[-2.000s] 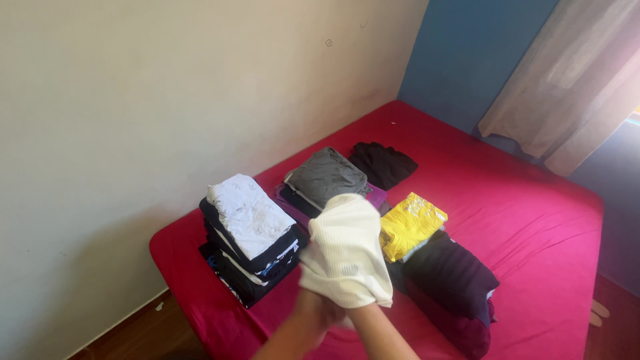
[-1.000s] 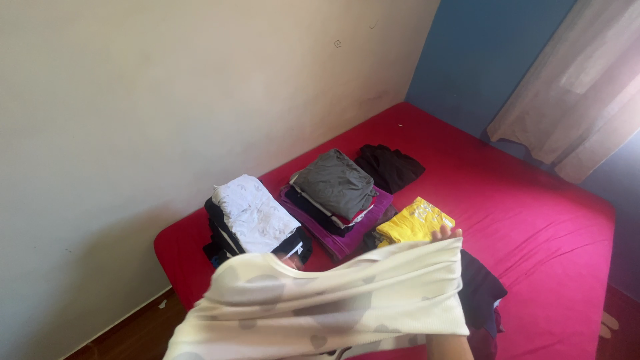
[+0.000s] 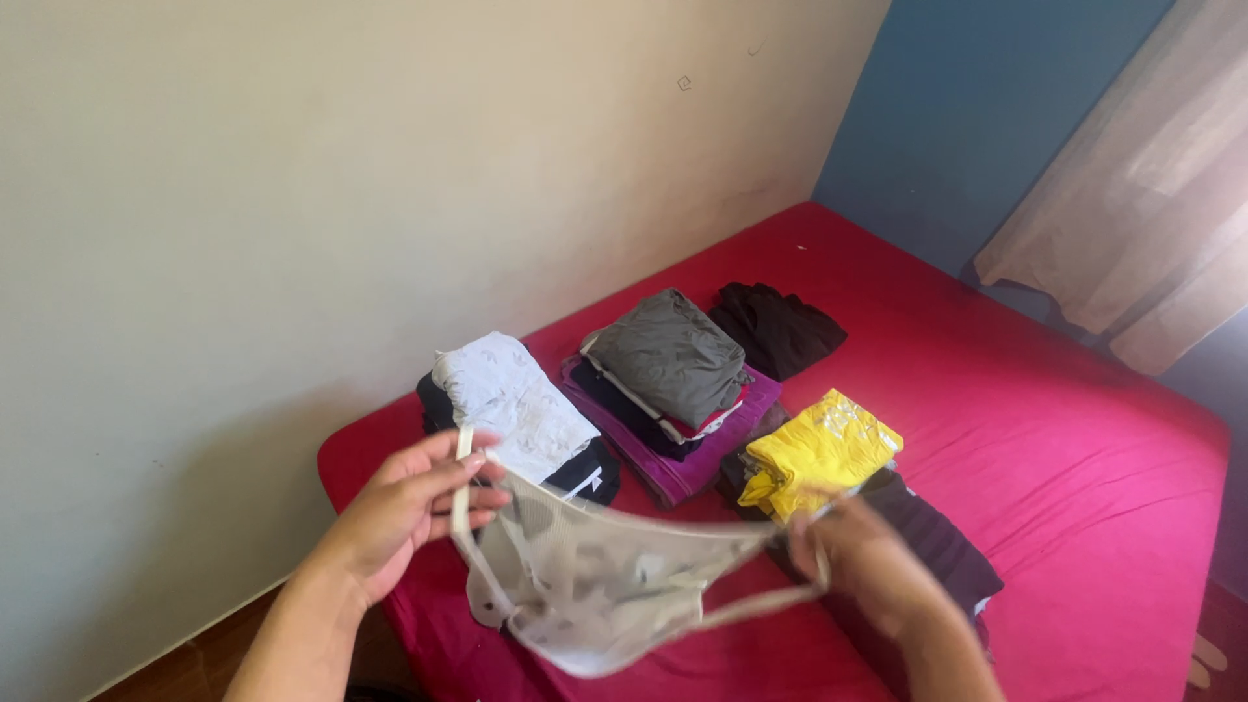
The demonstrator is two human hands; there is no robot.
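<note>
Stretched between my two hands over the near part of the bed hangs a whitish ribbed strappy garment [image 3: 604, 575] with dark marks. My left hand [image 3: 414, 507] pinches one of its straps, fingers partly spread, in front of a stack topped by a white patterned cloth [image 3: 512, 405]. My right hand [image 3: 848, 551], blurred by motion, grips the garment's other side, just in front of a folded yellow garment [image 3: 829, 448]. That yellow piece lies against dark folded clothes [image 3: 936, 546].
A stack with a grey garment [image 3: 673, 351] on top and a purple cloth [image 3: 682, 473] below stands mid-bed. Behind it lies a crumpled black garment [image 3: 780, 327]. The bed's red sheet [image 3: 1092, 458] reaches the wall [image 3: 322, 195]; a curtain [image 3: 1121, 185] hangs at right.
The whitish garment was bunched over my hands, then spread wide in front of them. Now it hangs lower by its straps, and both hands show plainly, apart from each other.
</note>
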